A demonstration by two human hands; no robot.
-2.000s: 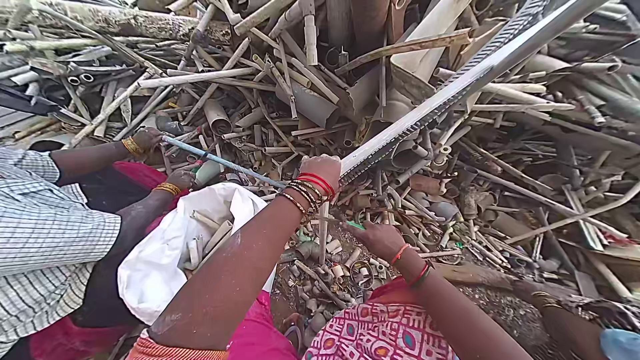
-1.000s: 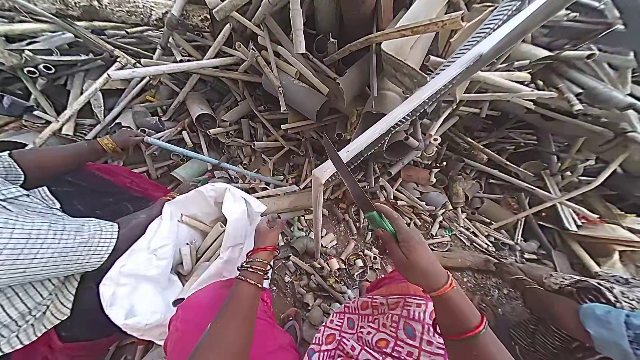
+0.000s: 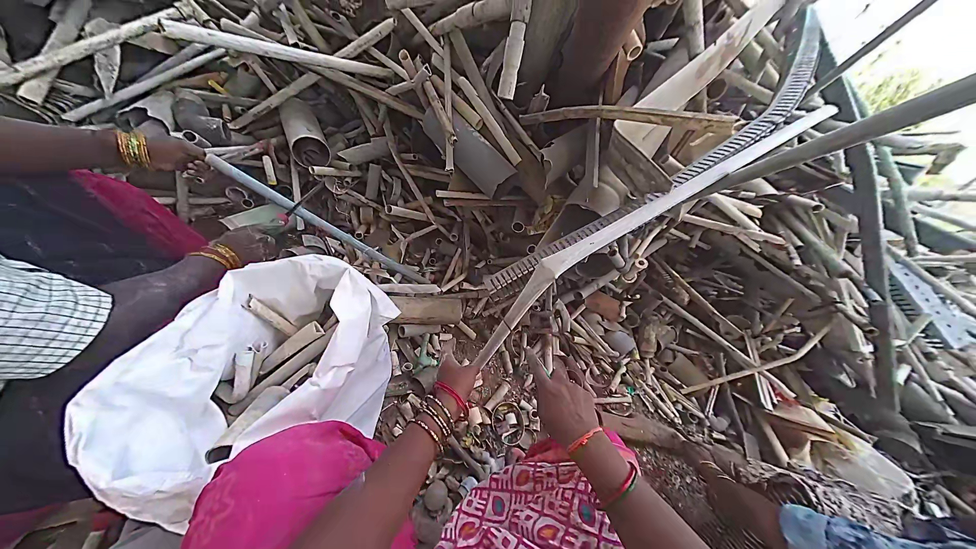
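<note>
My left hand point(image 3: 457, 375) grips the near end of a long grey-white plastic trunking strip point(image 3: 610, 232), which bends partway and runs up to the right. Just right of it is my right hand point(image 3: 563, 396), fingers pointing forward near the strip's lower part; what it holds is not clear, and no knife blade can be made out. Slotted trunking point(image 3: 751, 137) with a toothed edge lies along the strip's far part. Small cut pipe pieces point(image 3: 499, 395) cover the ground below and between both hands.
At left, a co-worker's hands point(image 3: 171, 152) are at a blue-grey pipe point(image 3: 316, 221). A white sack point(image 3: 152, 404) holding pipe pieces stands between us. A heap of scrap pipes point(image 3: 427, 99) rises ahead. Another person's denim-clad limb point(image 3: 827, 526) is at lower right.
The strip, straight two seconds ago, now shows a bend. A green-handled knife was in my right hand one second ago; its blade does not show now. My right hand is lower beside the left.
</note>
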